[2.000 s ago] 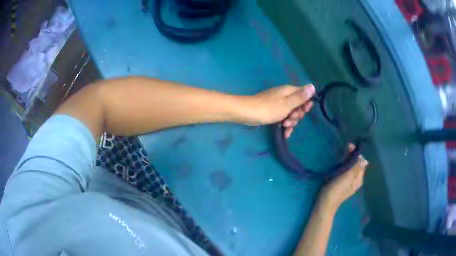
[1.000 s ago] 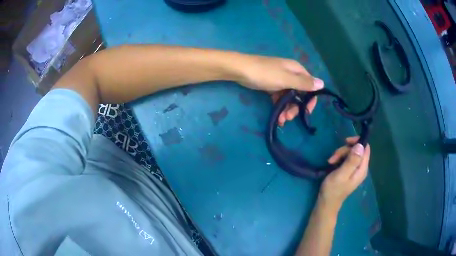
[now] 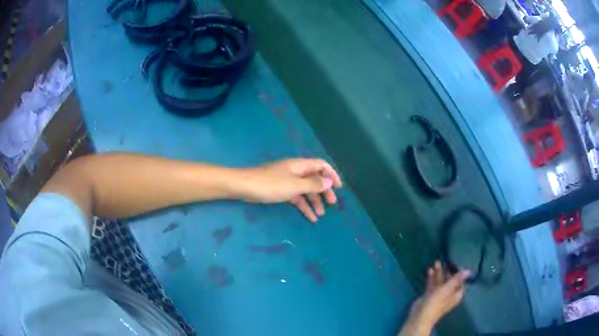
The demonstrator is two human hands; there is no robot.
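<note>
My left hand (image 3: 295, 187) hangs over the blue-green bench (image 3: 263, 262), empty, with its fingers loosely bent and apart. My right hand (image 3: 443, 295) is at the lower right over the dark green belt. Its fingertips are at the near end of a blurred black headband unit (image 3: 446, 233); whether they still grip it cannot be told. A second headband unit (image 3: 453, 164) lies on the belt just beyond, with its fork at the upper end.
A pile of black headbands (image 3: 197, 105) lies on the bench at the upper left. An open carton (image 3: 66, 118) with crumpled white pieces is beyond the bench's left edge. A dark bar (image 3: 558, 207) crosses the belt's far rim. Red stools (image 3: 499, 65) stand opposite.
My left hand has let go of the headband unit and moved left. My right hand has moved down and right, and the unit is now over the belt. The view has shifted, showing more of the pile.
</note>
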